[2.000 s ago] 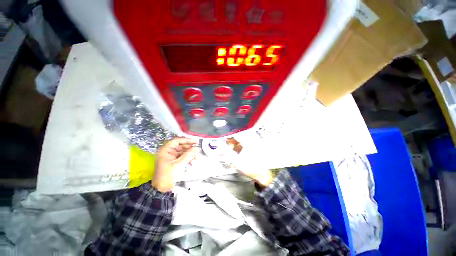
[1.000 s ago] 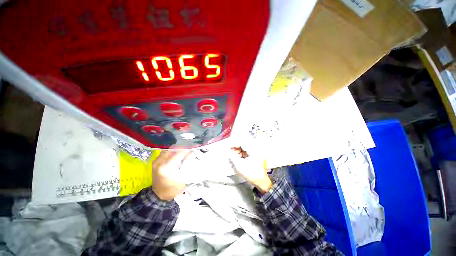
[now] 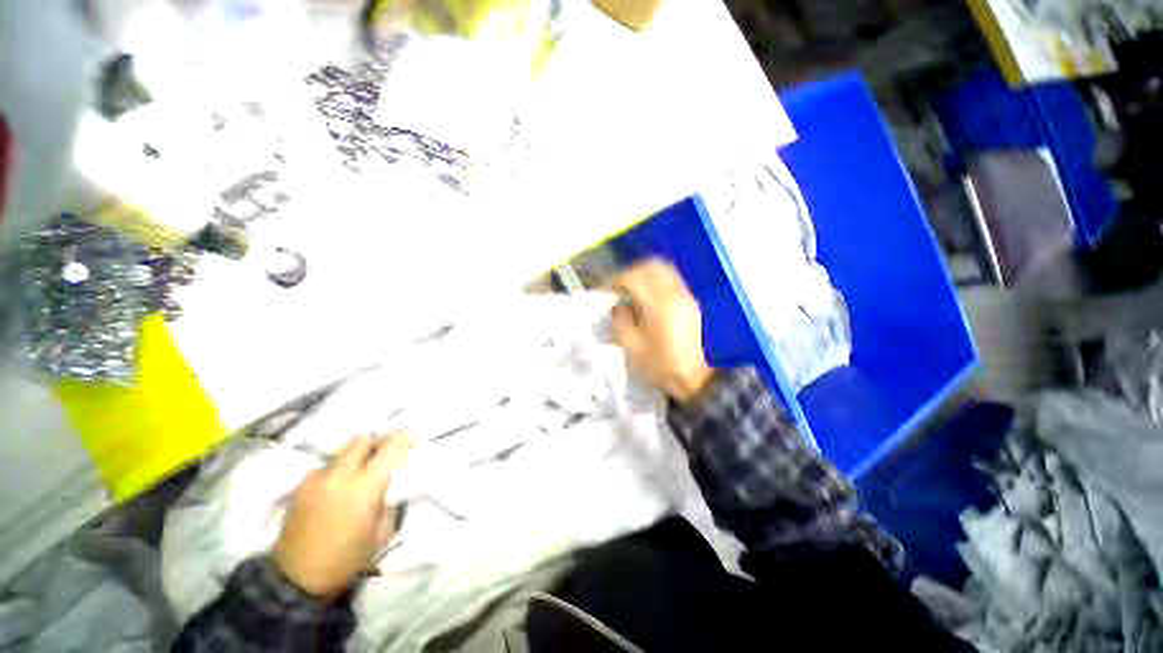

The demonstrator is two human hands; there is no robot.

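Note:
A white garment (image 3: pixel 510 434) lies bunched over the table's front edge and my lap, with its details blown out by the light. My left hand (image 3: pixel 342 510) rests on the garment at the lower left, fingers on the cloth; whether it grips is unclear. My right hand (image 3: pixel 657 319) is blurred at the table's front edge beside the blue bin, with its fingertips at the garment's upper right edge, shut on the cloth.
Shiny metal pieces (image 3: pixel 83 300) lie heaped at the left by a yellow patch (image 3: pixel 140 415). Small dark pieces (image 3: pixel 383 121) lie scattered farther back. The blue bin (image 3: pixel 880 268) at the right holds white garments (image 3: pixel 784 274). A grey cloth heap (image 3: pixel 1071 523) is at the far right.
The view has swung right and down, and the red machine panel has almost left it. My hands have moved from below the machine head and spread apart over the garment.

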